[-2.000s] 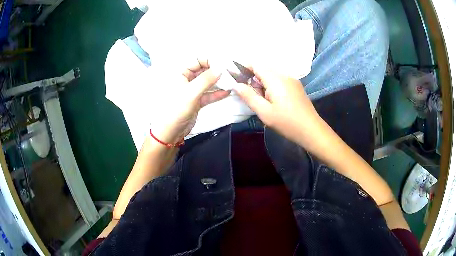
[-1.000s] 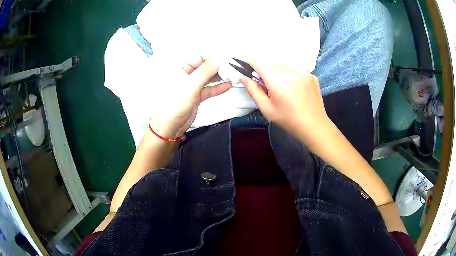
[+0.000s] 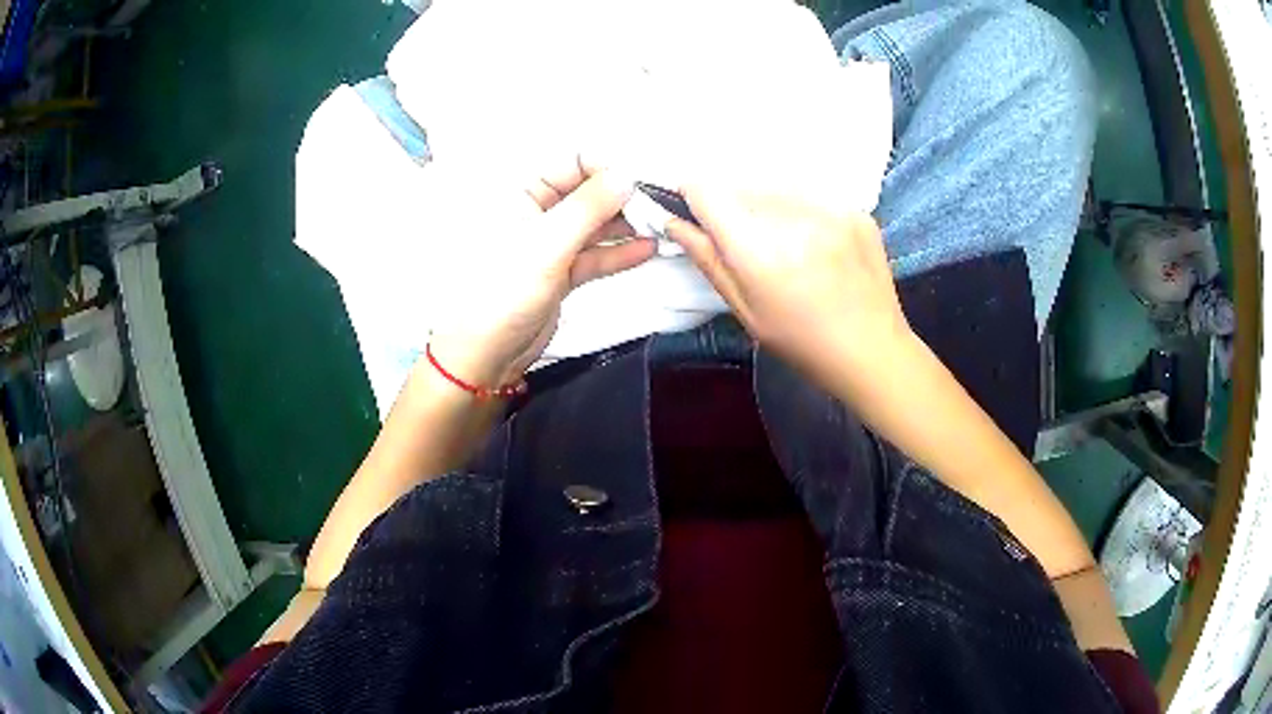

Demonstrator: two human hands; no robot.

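A white garment piece lies spread over my lap, its detail washed out. My left hand pinches a small white fold of cloth between thumb and fingers. My right hand holds dark thread snips, with the pointed blades at that fold, close to my left fingertips. The blades look nearly together. The handle is hidden in my right hand. Any thread ends are too fine to see.
Jeans show beside the cloth on the right. A pale metal table frame stands on the green floor at the left. A round white part and a table edge are at the right.
The snips' blades, spread apart one second ago, now look nearly together and sit lower among the fingers. My left hand has shifted slightly right. The cloth on the lap has barely moved.
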